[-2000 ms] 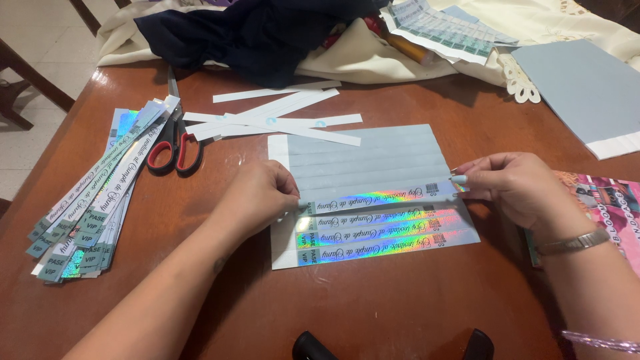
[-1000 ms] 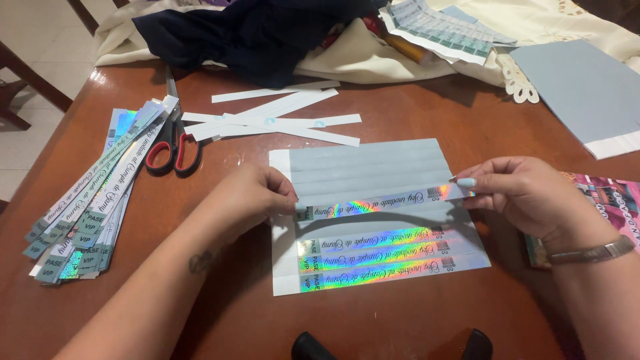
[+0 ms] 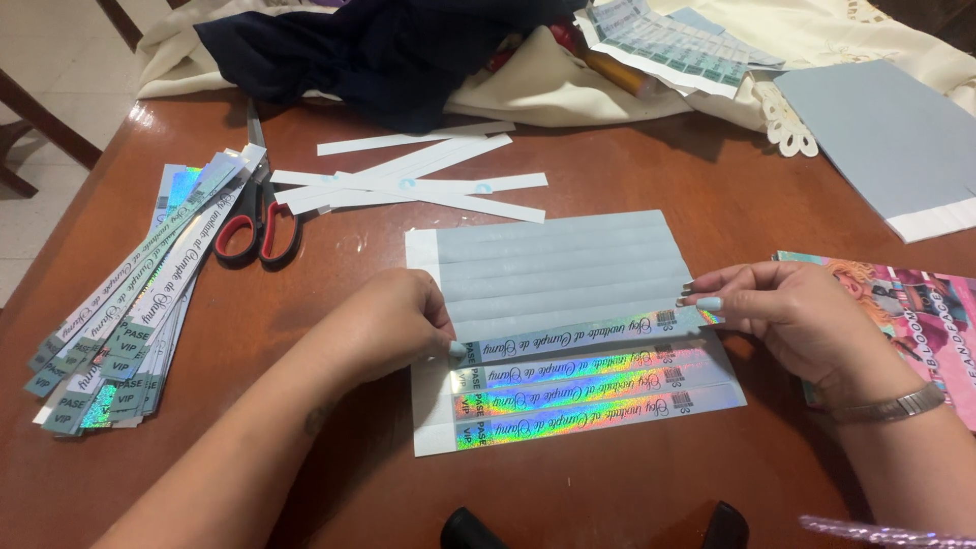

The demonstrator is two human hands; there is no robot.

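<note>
A printed holographic paper strip [image 3: 564, 339] is pinched at its left end by my left hand [image 3: 389, 328] and at its right end by my right hand [image 3: 770, 313]. It lies along or just over a grey-blue sheet with a white left margin [image 3: 560, 263], which has parallel lines across it. Below it, several similar shiny strips [image 3: 579, 415] lie side by side on the sheet's lower part. Left of the sheet, scissors with black and red handles [image 3: 259, 229] rest beside a fanned pile of printed strips [image 3: 137, 297], their blades partly hidden.
Narrow white paper offcuts [image 3: 412, 183] lie crossed above the sheet. Dark blue cloth [image 3: 343, 57] and a cream tablecloth [image 3: 526, 84] are bunched at the back. Another grey-blue sheet [image 3: 877, 137] lies at right, above colourful printed booklets or sheets [image 3: 907, 328]. Two black objects show at the bottom edge.
The strip between my hands was raised and bowed a second ago, casting a shadow on the sheet; now it sits lower, close above the other strips. Both hands have kept hold of its ends.
</note>
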